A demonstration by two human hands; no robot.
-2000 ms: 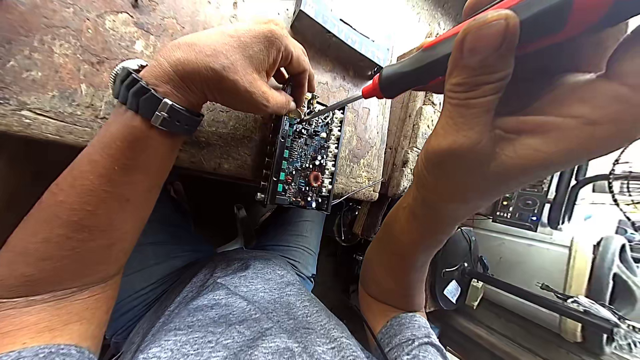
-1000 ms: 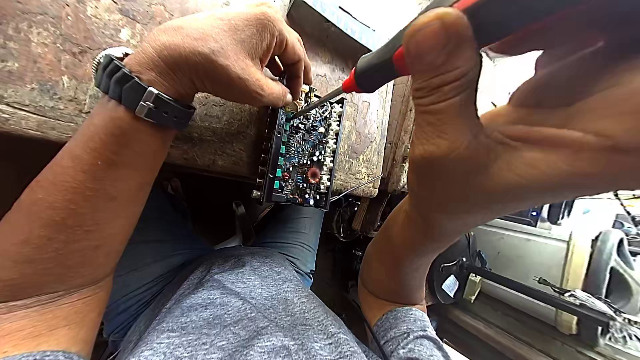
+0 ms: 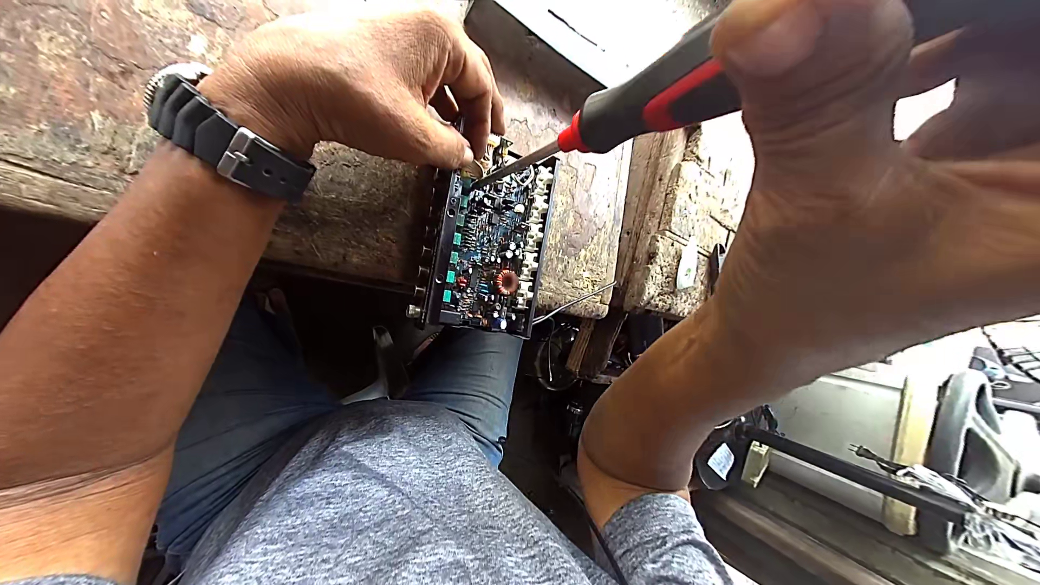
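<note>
A populated circuit board [image 3: 491,244] lies in a black metal chassis that overhangs the front edge of the wooden bench. Green parts line its left side, with a copper-wound toroid coil [image 3: 507,282] near the front. My left hand [image 3: 366,81], wearing a black-strapped watch, pinches at the chassis's far left corner; what its fingertips grip is hidden. My right hand [image 3: 845,162] holds a black and red screwdriver [image 3: 650,106], its shaft slanting down left to the board's far end, close to my left fingertips. The tip's exact contact point cannot be made out.
The worn wooden bench [image 3: 349,211] spans the top, with a pale flat metal case [image 3: 561,32] behind the chassis. A thin metal rod [image 3: 577,301] sticks out at the chassis's front right. Cables and a black bar [image 3: 853,471] lie at lower right.
The screwdriver's handle and my right hand have shifted, and the handle now points up more steeply. My left hand stays at the chassis's far corner.
</note>
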